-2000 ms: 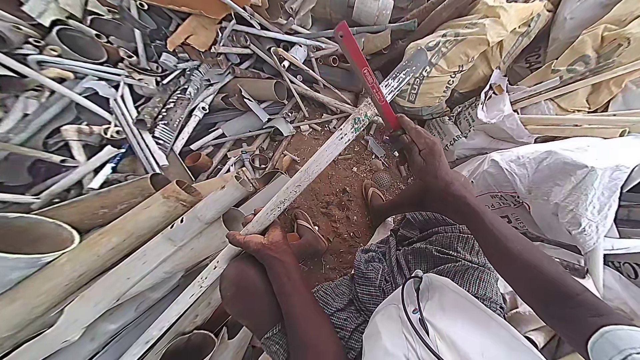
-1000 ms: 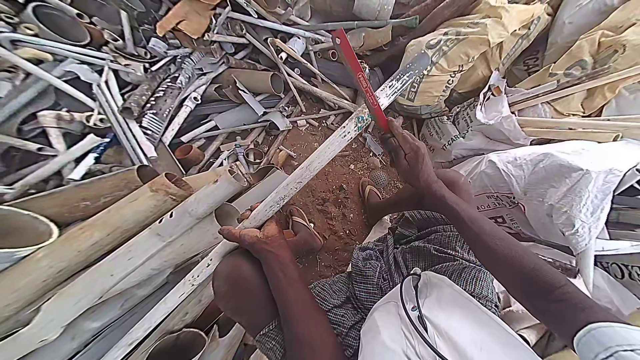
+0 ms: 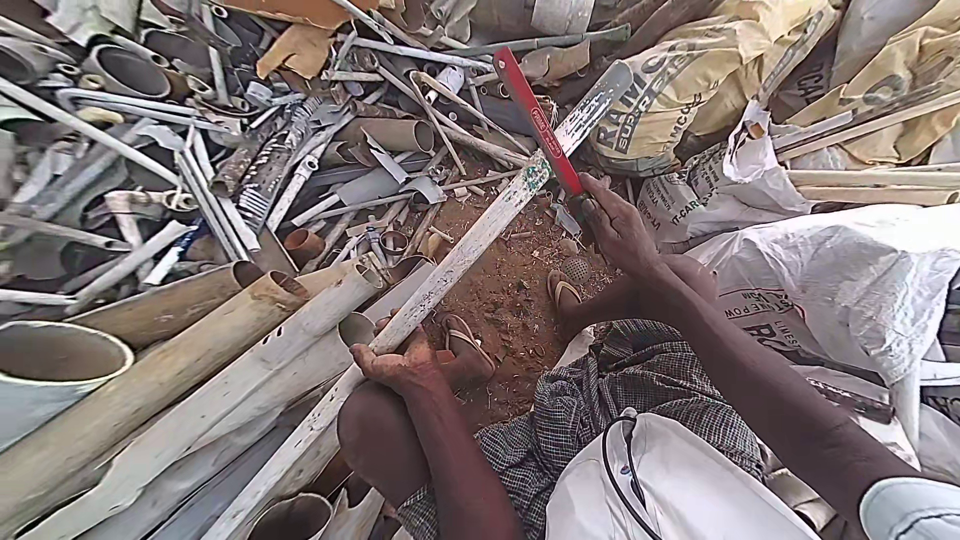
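A long white plastic pipe (image 3: 465, 259) with flaking paint and green specks runs diagonally from lower left to upper centre. My left hand (image 3: 401, 356) is closed round its middle from below, close to my knee. In my right hand (image 3: 611, 217) is the dark handle of a red-framed tool (image 3: 538, 120), probably a hacksaw. That red frame lies across the pipe near its upper end, where the surface changes from white to scraped grey. Its cutting edge cannot be made out. My fingers hide most of the handle.
Large old pipes (image 3: 187, 375) lie side by side at lower left. Broken pipe scraps (image 3: 247, 180) are heaped at upper left. A printed yellowish sack (image 3: 675, 90) stands beyond the pipe's far end, and a white sack (image 3: 840, 277) lies at right. Sandalled feet rest on brown soil (image 3: 510, 300).
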